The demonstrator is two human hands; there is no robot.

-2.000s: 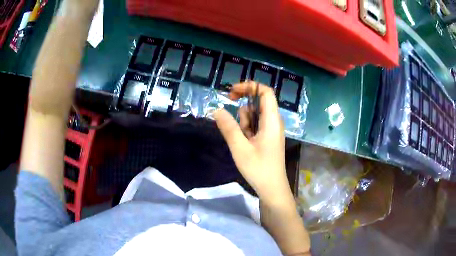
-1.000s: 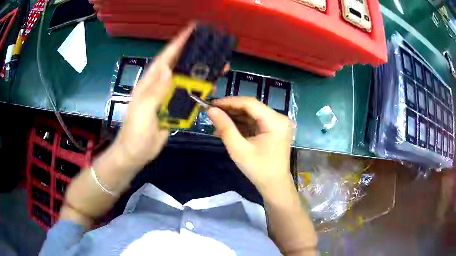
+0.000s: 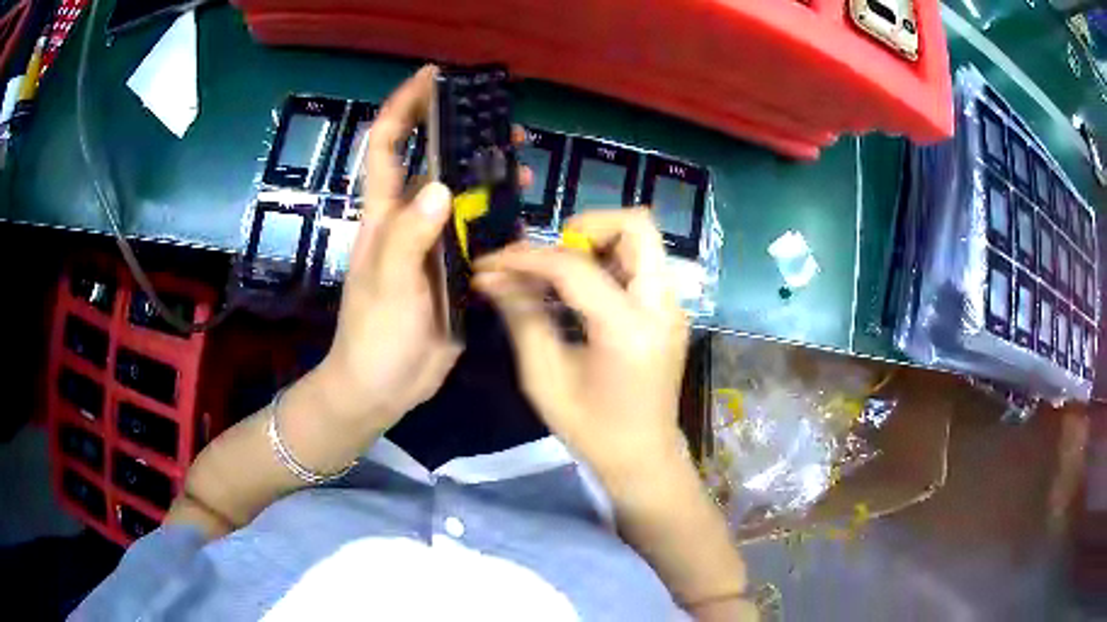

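Note:
My left hand holds a black keypad phone upright by its left edge, keys at the far end. A yellow film shows on its near part, partly lifted or torn; motion blur hides the detail. My right hand is at the phone's near right side, fingers pinched on the yellow film, a bit of yellow showing between them. Tweezers cannot be made out. Screen lenses lie in rows on clear wrap on the bench behind and beside my hands.
Stacked red foam trays stand at the back. A wrapped lens tray pack is at the right on the green bench. A waste box with clear film is below right. A red slotted tray of phones is low at left.
My left hand came from the far left with the phone. The yellow frame covered the phone's near part a second ago; now it shows only partly, with yellow at my right fingers.

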